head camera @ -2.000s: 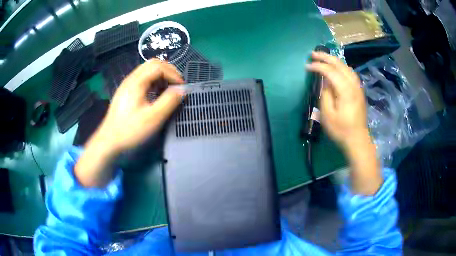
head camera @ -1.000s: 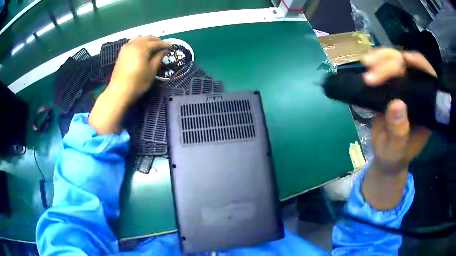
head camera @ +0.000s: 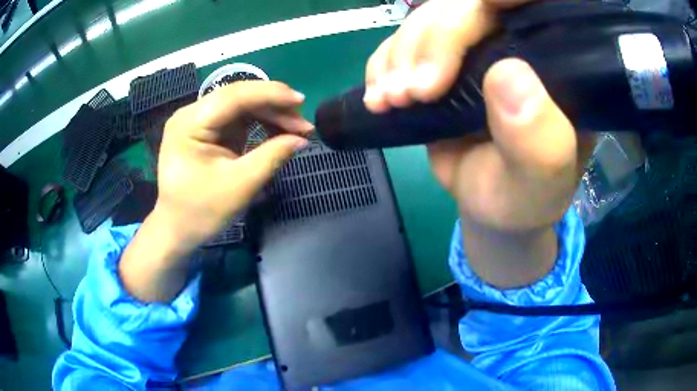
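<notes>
The rear housing lies flat in front of me, its slotted vent grille fitted near the far end. My right hand is wrapped around the thick black electric screwdriver, held level above the bench with its nose pointing left. My left hand has thumb and forefinger pinched together at the screwdriver's tip, over the housing's far edge. Whether a screw is between the fingertips is too small to tell. The white screw dish is partly hidden behind my left hand.
A pile of vent grilles lies at the far left of the green bench. A reddish-brown loop and dark panels are further left. Clear plastic bags are at right. The screwdriver's cable runs across my right sleeve.
My left hand first moved to the dish, then back to the housing's far edge. My right hand took up the screwdriver from the bench and has brought it left to my left fingertips.
</notes>
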